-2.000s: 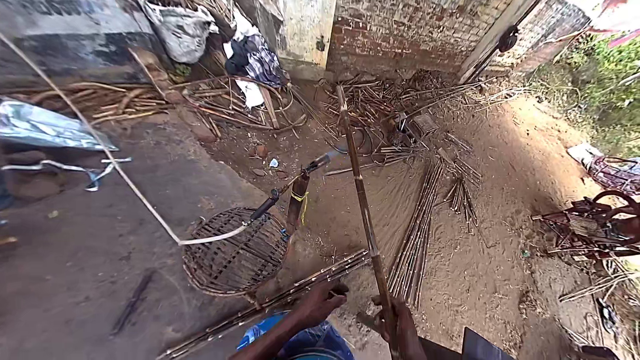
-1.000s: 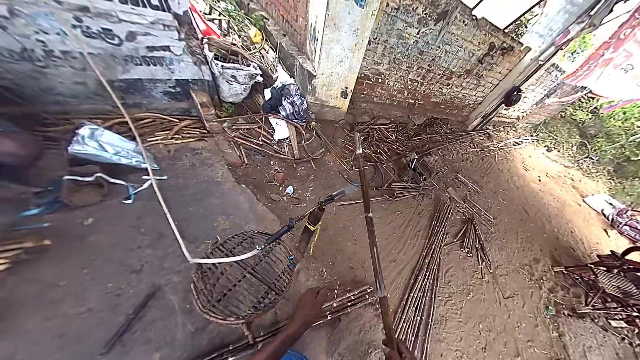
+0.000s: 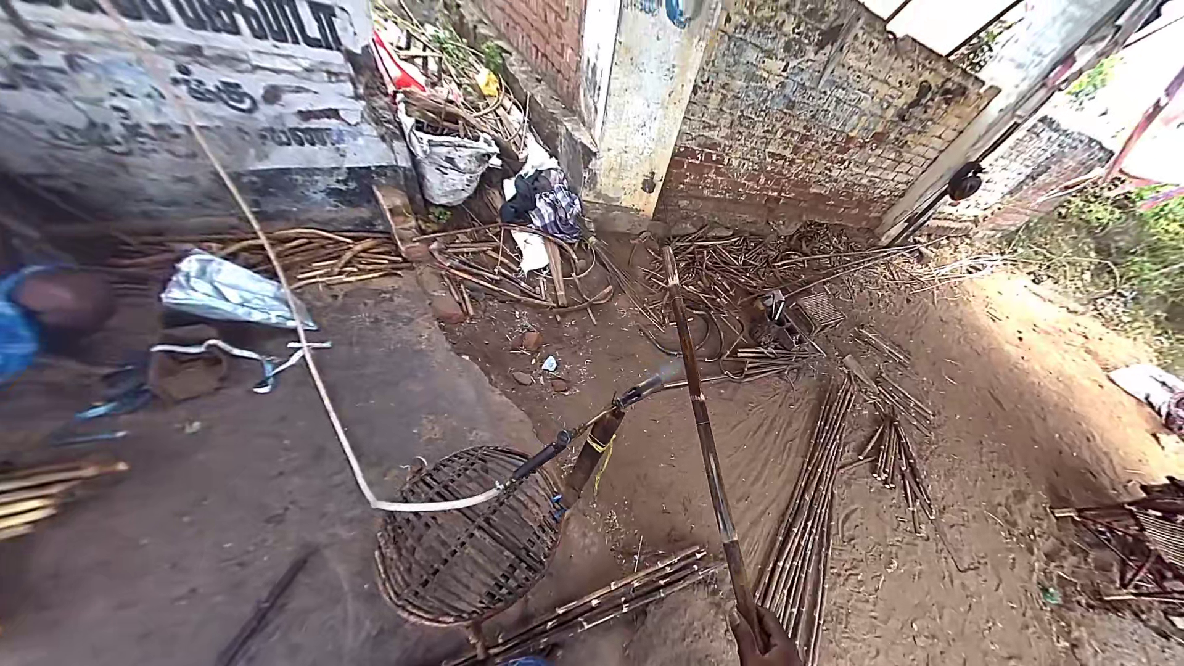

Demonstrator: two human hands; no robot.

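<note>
My right hand point(image 3: 766, 638) is closed around the lower end of a dark-banded cane pole point(image 3: 708, 435), which slants up and away from it. My left hand is out of view. Left of the pole, a gas torch point(image 3: 546, 453) with a pale hose point(image 3: 342, 435) rests by a wooden post point(image 3: 592, 453) tied with yellow string. The torch's nozzle points towards the middle of the pole, with a faint bluish haze at its tip. A round woven cane basket point(image 3: 467, 546) sits below the torch.
Bundled canes point(image 3: 805, 518) lie right of the pole, and more canes point(image 3: 610, 597) lie beside the basket. Cane scraps point(image 3: 731, 277) pile against the brick wall point(image 3: 786, 176). At the left edge is part of a blurred person point(image 3: 55, 305) near a silvery sheet point(image 3: 231, 289).
My left hand, seen near the basket in the earlier frames, has gone out of view. My right hand still holds the pole. A blurred person shows more at the left edge.
</note>
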